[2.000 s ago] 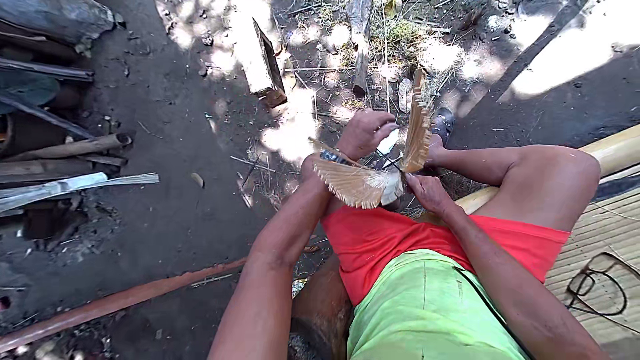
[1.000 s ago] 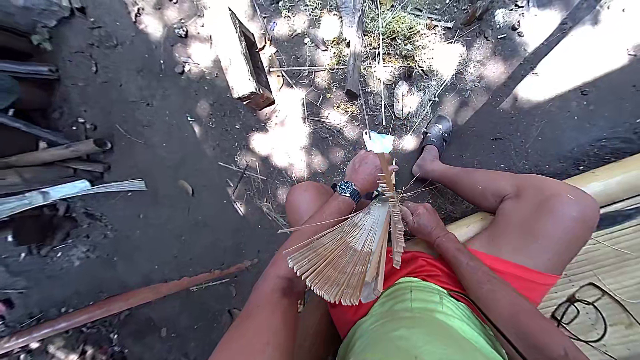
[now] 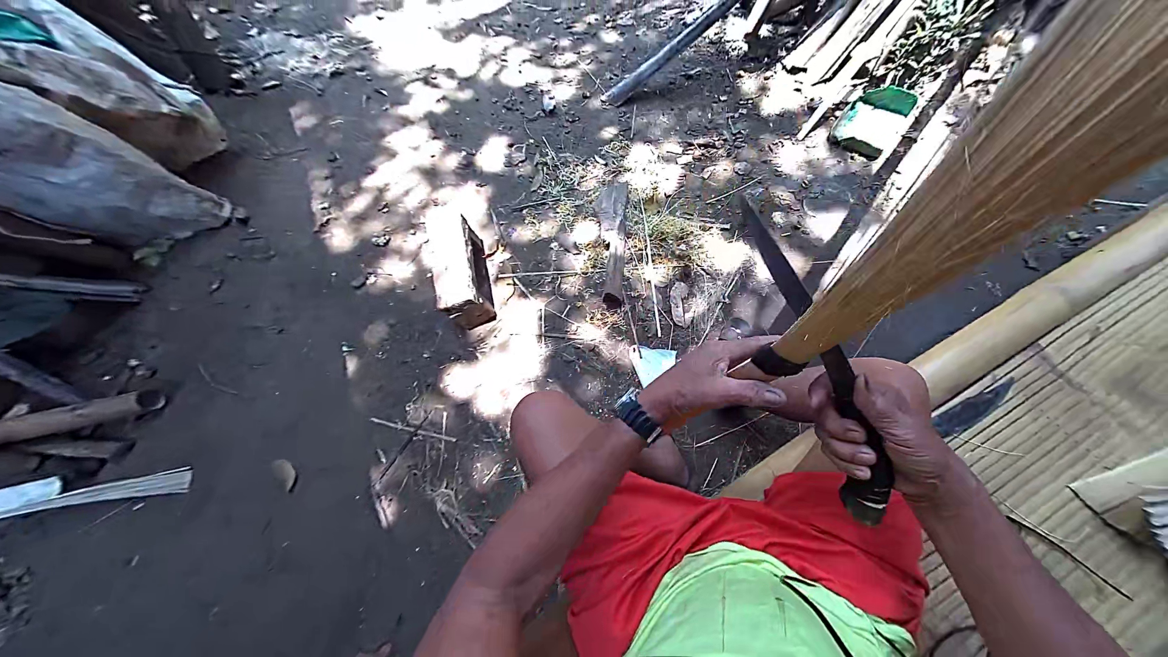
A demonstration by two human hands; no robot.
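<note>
My right hand (image 3: 871,433) is closed round the dark handle of a long knife (image 3: 785,265), whose blade points up and away, crossing the base of a fibrous bundle. This bundle of split bamboo or similar strips (image 3: 985,192) fans out to the upper right, bound by a black band (image 3: 777,361) at its narrow end. Around that end lies my left hand (image 3: 716,379), with a watch on the wrist; thumb and fingers are on either side of it. Some of its fingers are hidden. A small white piece (image 3: 653,363) is just beyond the left hand.
A bamboo-slat bench (image 3: 1049,401) with a thick bamboo pole edge (image 3: 1022,319) is at the right. On the dirt ground lie a wooden block (image 3: 461,274), a flat wooden piece (image 3: 613,242) and a green container (image 3: 874,120). Sacks (image 3: 100,164) and poles (image 3: 73,418) stand at left.
The bundle has swung from over my lap to the upper right. The knife now shows plainly in my right hand. The view has shifted, showing more ground ahead.
</note>
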